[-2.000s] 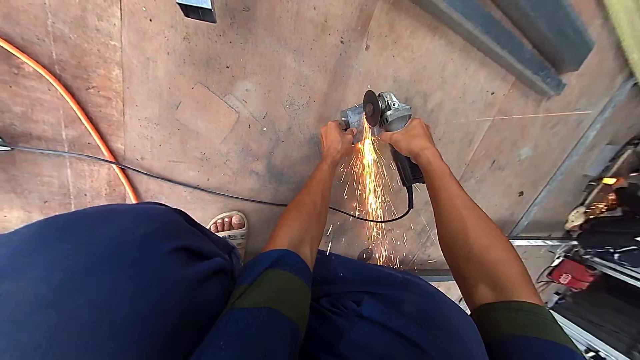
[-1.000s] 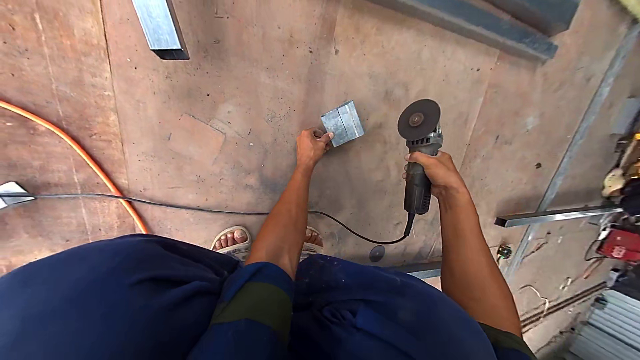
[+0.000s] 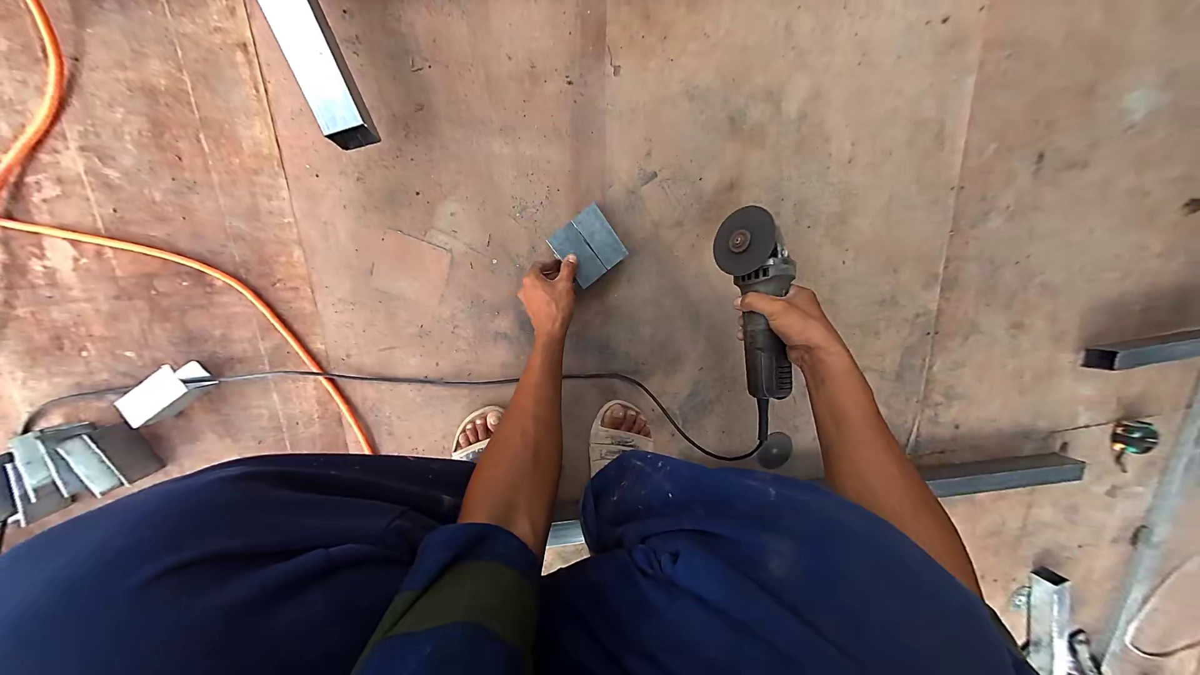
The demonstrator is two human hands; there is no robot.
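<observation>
My left hand [image 3: 551,295] pinches the lower-left edge of a short grey metal piece [image 3: 600,242], which has a line across its face. To the right, my right hand [image 3: 792,317] is wrapped around the body of an angle grinder [image 3: 767,347]. Its dark disc [image 3: 745,241] points away from me, and no sparks show. From the grinder's rear end a black power cord [image 3: 469,382] runs left across the floor. The underside of the metal piece is hidden.
An orange hose or cable [image 3: 225,277] curves over the floor at left. Several cut metal pieces [image 3: 103,459] lie at far left, one pale block [image 3: 159,394] by the cord. Square steel tubes lie at top left [image 3: 319,70], right [image 3: 1144,350] and lower right [image 3: 1008,473].
Two seconds ago sparks flew from the disc with both hands close together. The sparks have stopped, and my right hand has moved the grinder away from the metal piece.
</observation>
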